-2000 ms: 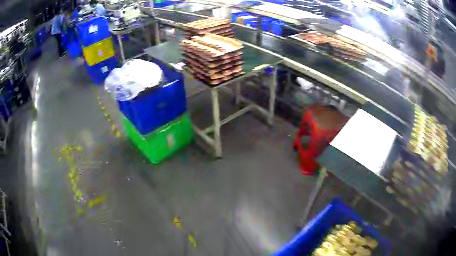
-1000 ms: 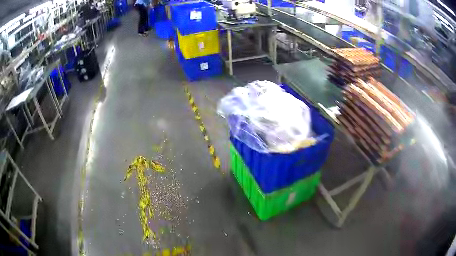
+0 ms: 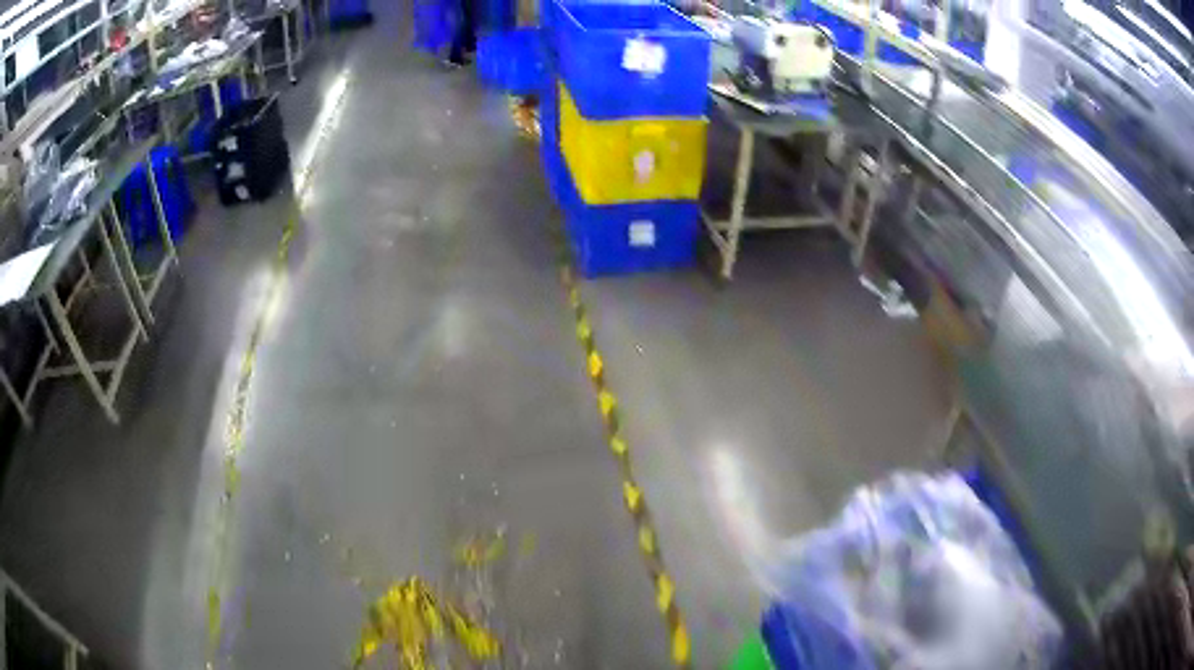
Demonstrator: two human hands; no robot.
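Neither of my hands is in the picture. Nearest in front, at the lower right, a crumpled clear plastic bag [image 3: 923, 576] lies over the top of a blue crate [image 3: 801, 639]. A bit of a green crate [image 3: 752, 653] shows at the bottom edge beside it. Further ahead stands a stack of crates: a blue one on top [image 3: 631, 59], a yellow one [image 3: 638, 155] in the middle and a blue one [image 3: 636, 236] at the bottom.
A yellow-black floor line [image 3: 612, 419] runs along the right of the aisle, with a worn yellow arrow [image 3: 422, 622] on the floor. Benches [image 3: 98, 196] and black crates [image 3: 249, 151] stand on the left. A table with a cream machine [image 3: 786, 56] and a conveyor line are on the right.
The view has moved forward along the aisle. The crate stack is nearer, and the bagged crate has shifted to the lower right. The red stool and white sheet have left view.
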